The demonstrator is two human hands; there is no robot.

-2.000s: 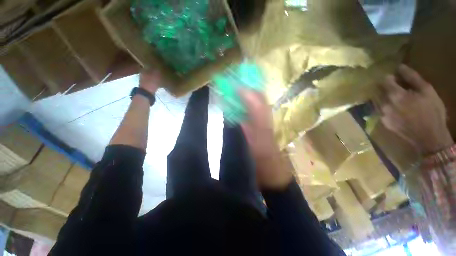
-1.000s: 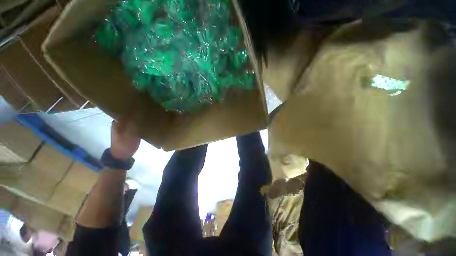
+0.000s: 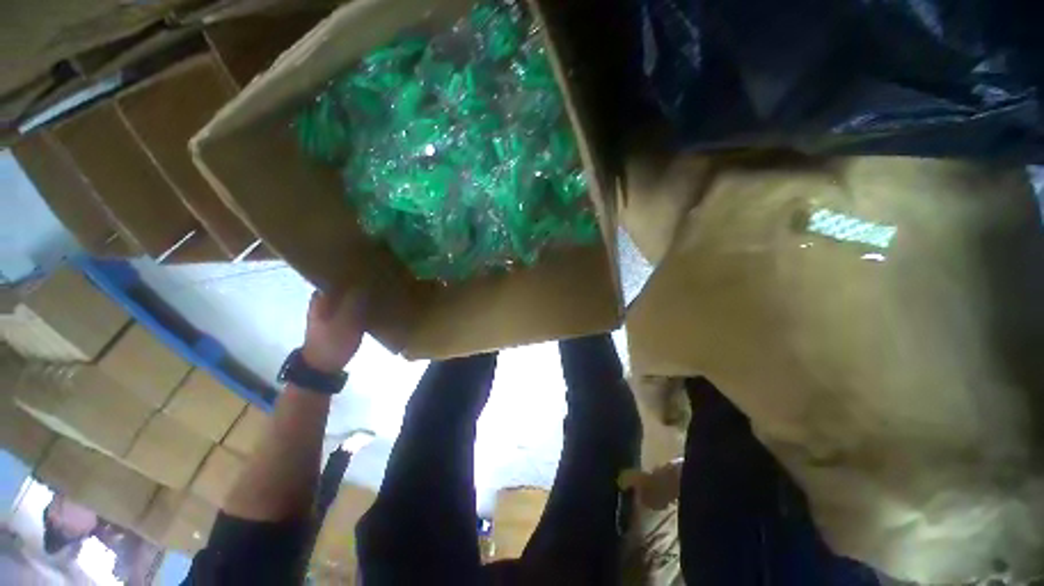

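Observation:
A small open tan carton [image 3: 492, 315] is tilted at the top centre. Many small green packets in clear plastic [image 3: 458, 160] lie in it. My left hand [image 3: 334, 326], with a dark wristband, is shut on the carton's lower left edge. A large kraft paper sack [image 3: 870, 343] with a small pale label fills the right side. A dark sleeve reaches up beside the sack's lower left edge. My right hand does not show.
Open brown cartons [image 3: 172, 126] stand in a row at upper left. Stacked cartons [image 3: 137, 401] sit beside a blue edge [image 3: 172, 326] at left. Glossy black plastic [image 3: 824, 80] lies at upper right. A person's head [image 3: 71, 517] shows at lower left.
The carton of green packets is larger in view. My right hand and another person's hand have left view. The sack's torn opening no longer shows; its labelled side does. Black plastic has appeared at upper right.

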